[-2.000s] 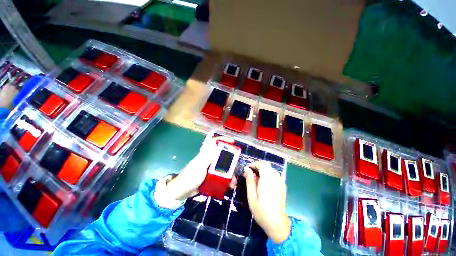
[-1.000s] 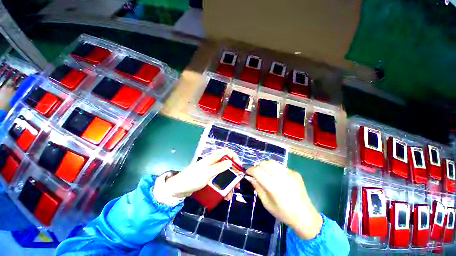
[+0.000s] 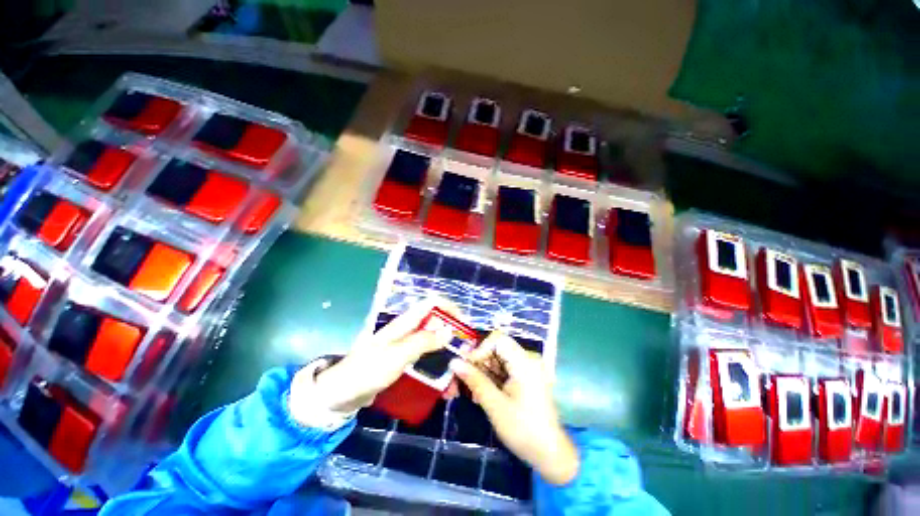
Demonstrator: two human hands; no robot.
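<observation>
My left hand (image 3: 378,355) is closed around a red device housing (image 3: 408,397) above the panel tray. Its white-edged display window shows, partly covered by my fingers. My right hand (image 3: 509,388) is at the window end of the housing, with thumb and forefinger close together at its edge. Whether a small piece is between these fingertips cannot be told. The clear plastic panel tray (image 3: 482,472) holds dark rectangular panels and lies under both hands.
Behind, a clear housing tray (image 3: 482,245) of red units lies on brown cardboard (image 3: 328,207). At left is a large clear tray (image 3: 264,234) of black-and-red units. At right, clear trays (image 3: 682,333) hold white-framed red housings. The green mat (image 3: 291,302) lies beneath.
Since the oldest frame, the housing has been tilted and moved slightly left and down with my left hand. My right hand has moved in to its window end. The view has shifted slightly.
</observation>
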